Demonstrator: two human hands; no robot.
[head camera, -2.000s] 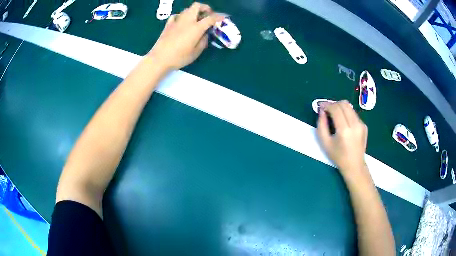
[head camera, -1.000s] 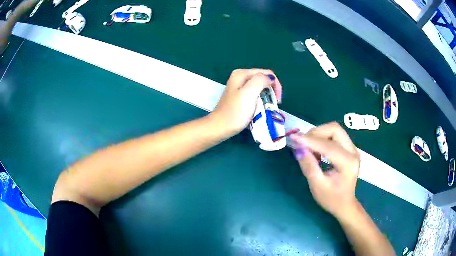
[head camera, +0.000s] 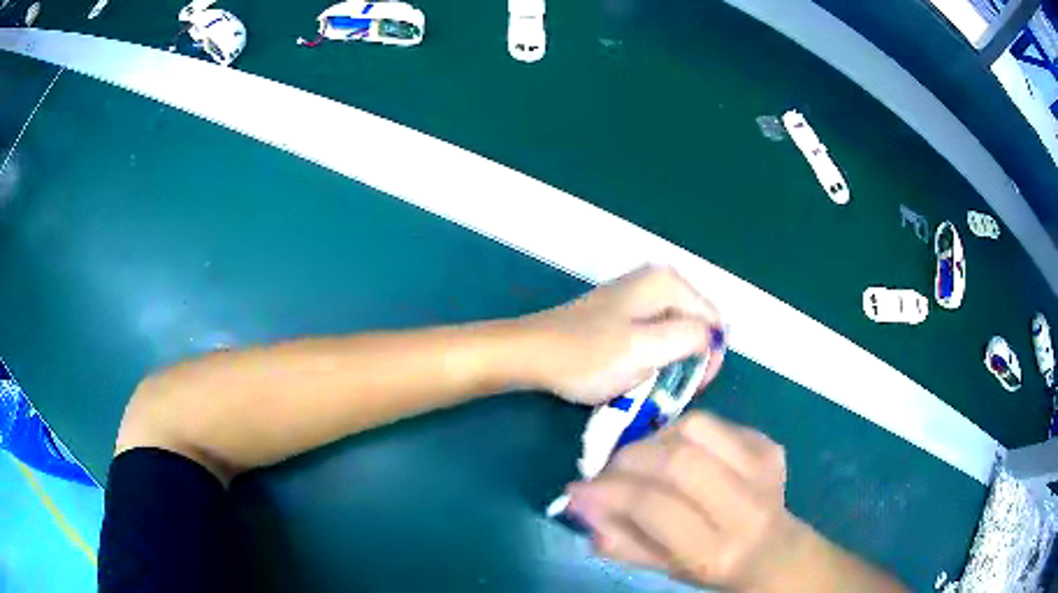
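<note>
A part-assembled unit (head camera: 638, 414), a white oval shell with green and blue parts inside, is held above the green worktop. My left hand (head camera: 638, 336) is shut on its upper end, with fingers over the far edge. My right hand (head camera: 685, 504) is blurred and lies over the lower right side of the shell. A small white-tipped thing (head camera: 559, 506) shows at its fingertips; what it is cannot be told. The red wires are hidden or too blurred to see.
Beyond the pale rail (head camera: 522, 226), the dark green belt (head camera: 650, 151) carries white cover strips (head camera: 816, 156), a flat white piece (head camera: 895, 306) and open shells (head camera: 949, 265). A crinkled whitish bag (head camera: 1000, 533) lies at the lower right.
Both hands came back from the belt with the unit and have since moved down and right over the worktop. The unit is tilted more. The belt pieces have shifted right.
</note>
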